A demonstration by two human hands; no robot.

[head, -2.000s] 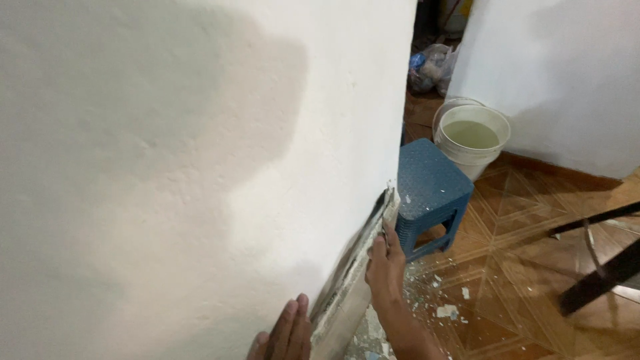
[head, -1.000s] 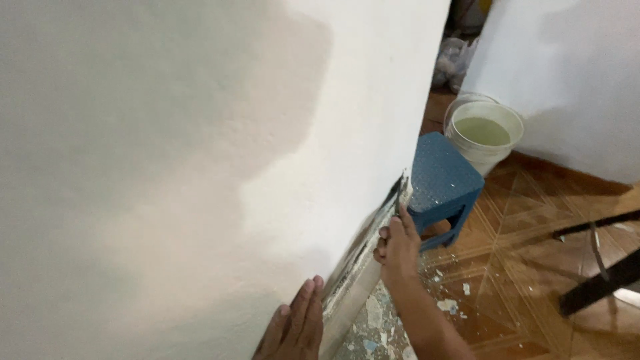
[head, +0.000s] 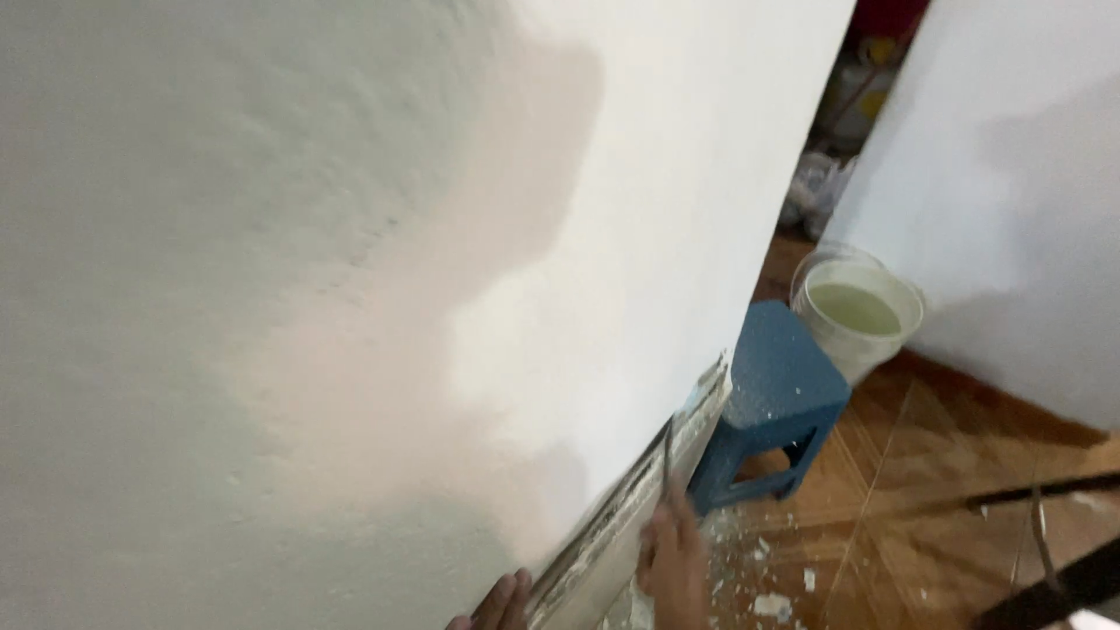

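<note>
A painted wall (head: 367, 350) with grey-green, pinkish and white patches fills the left and middle. Along its lower right side runs a chipped, rough edge (head: 612, 516). Beside that edge, my right hand (head: 675, 560) is closed around a thin, dark scraping tool (head: 669, 455), blurred, whose far end touches the edge; its exact kind cannot be told. My left hand (head: 503, 604) lies against the wall at the bottom of the view, fingers together and holding nothing visible; its palm is cut off by the frame.
A blue plastic stool (head: 783, 372) dusted with flecks stands past the wall's corner. Behind it is a white bucket (head: 862, 319) of greenish liquid. Paint chips (head: 774, 604) litter the brown tiled floor (head: 884, 490). Dark bars (head: 1063, 582) cross the lower right, and plastic bags (head: 814, 192) lie farther back.
My right hand has moved down along the chipped edge, away from its upper end near the stool. The thin tool now shows beyond my fingers. The view has shifted.
</note>
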